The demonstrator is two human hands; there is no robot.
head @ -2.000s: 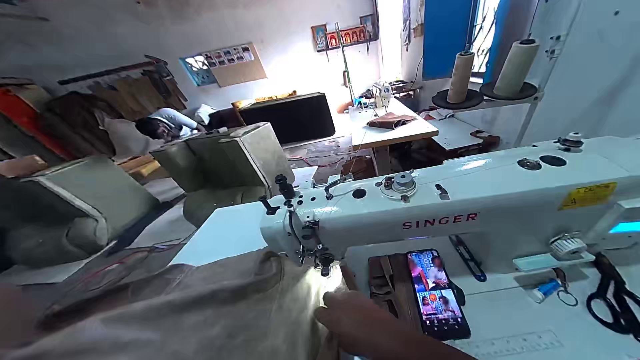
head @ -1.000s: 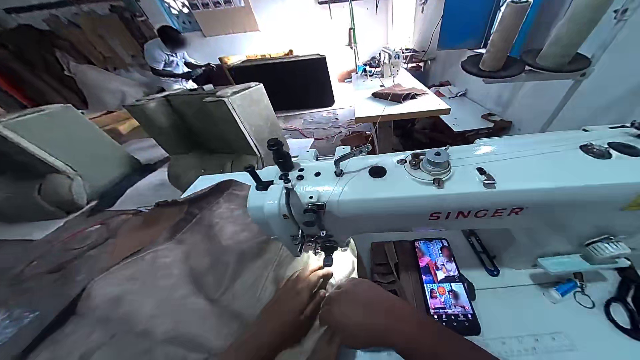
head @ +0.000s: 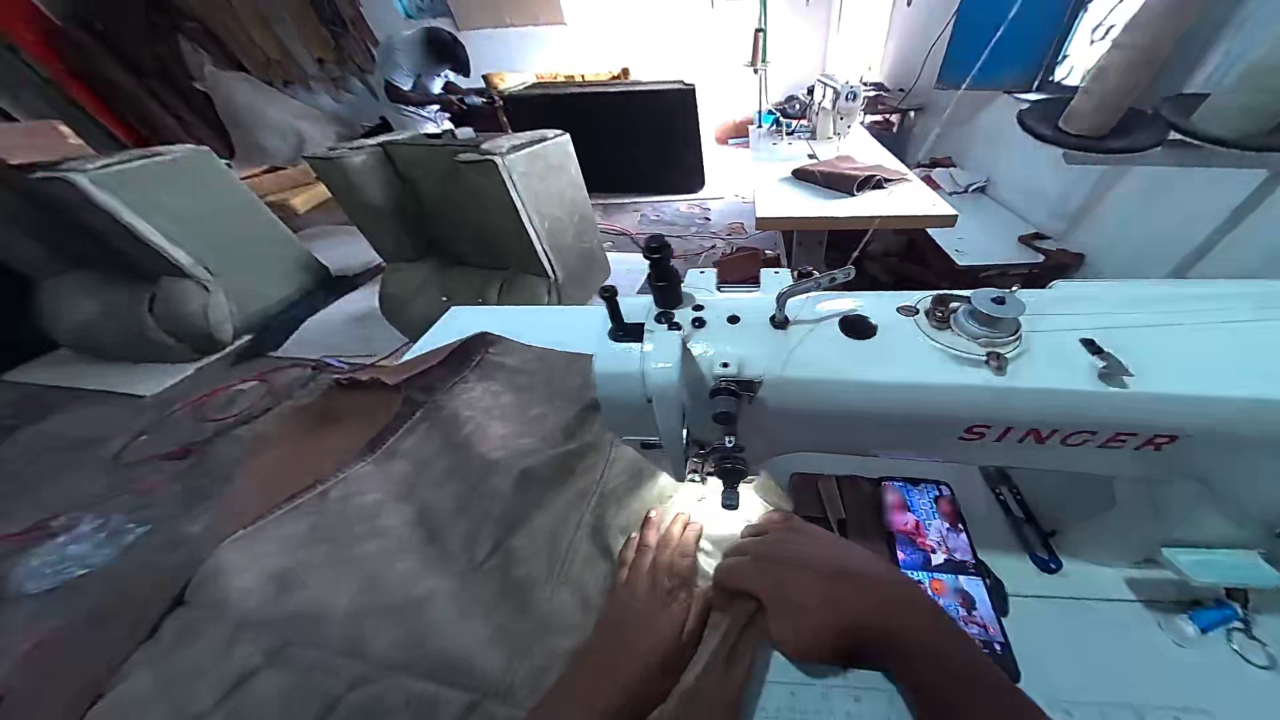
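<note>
A large brown leather-like sheet (head: 430, 520) lies over the bed of a white Singer sewing machine (head: 890, 390) and hangs off to the left. Its lit edge is under the presser foot and needle area (head: 728, 475). My left hand (head: 660, 570) rests flat on the sheet just in front of the foot, fingers pointing at it. My right hand (head: 800, 580) is beside it on the right, fingers curled down on a gathered fold of the sheet. The undersides of both hands are hidden.
Right of my hands a phone (head: 950, 570) with a lit screen lies on brown scraps, near a utility knife (head: 1022, 520) and a key ring (head: 1250, 645). Behind stand green upholstered seat pieces (head: 470, 210), a table (head: 860, 205) with another machine, and a seated person (head: 425, 75).
My left hand, out of clear sight two seconds ago, came beside the right hand near the presser foot. The sheet's far edge lies differently on the left. The view has shifted.
</note>
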